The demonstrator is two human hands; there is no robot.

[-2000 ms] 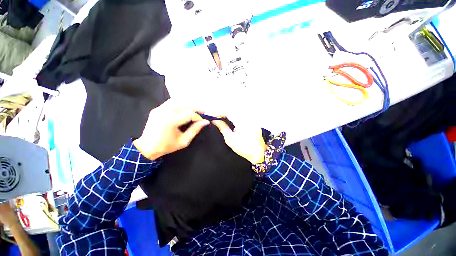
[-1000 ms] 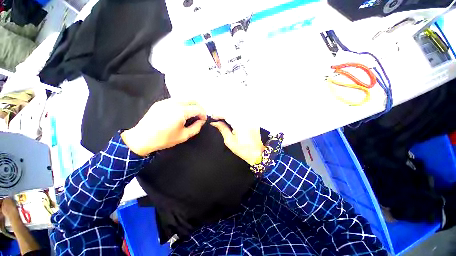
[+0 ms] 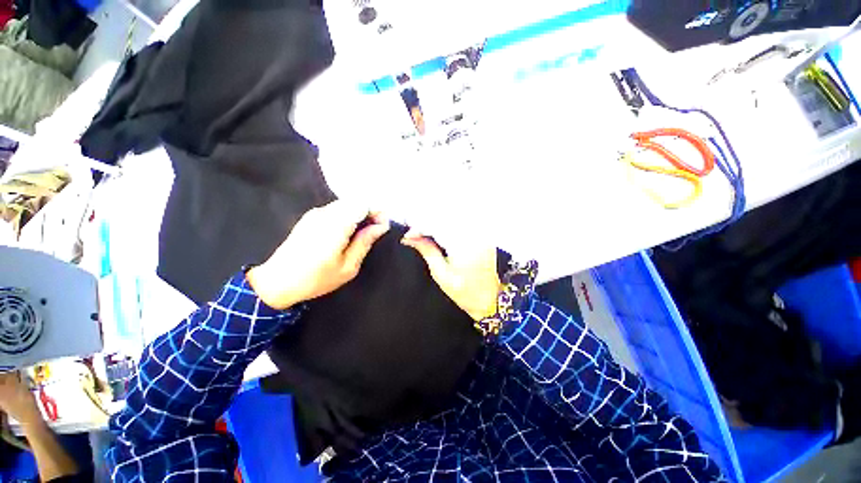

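Note:
A matte black garment piece (image 3: 378, 330) hangs from the table's front edge over my lap. My left hand (image 3: 321, 253) pinches its top edge between thumb and fingers. My right hand (image 3: 463, 269) holds the same edge a little to the right, thumb on the cloth. A short stretch of edge shows between the hands. The right fingers are partly washed out by glare. The needle area (image 3: 444, 127) of the white sewing machine lies beyond the hands, apart from the held cloth.
More black cloth (image 3: 236, 179) lies on the table at left. Scissors with red and yellow-orange handles (image 3: 675, 156) lie at right beside a dark blue cord (image 3: 732, 174). Blue bins (image 3: 661, 330) with black garments stand below the edge. Another person's arm (image 3: 40, 429) shows at lower left.
The fingertips have moved slightly apart, and more of the cloth edge shows between them. Both hands still hold the garment piece. The whole view has shifted a little.

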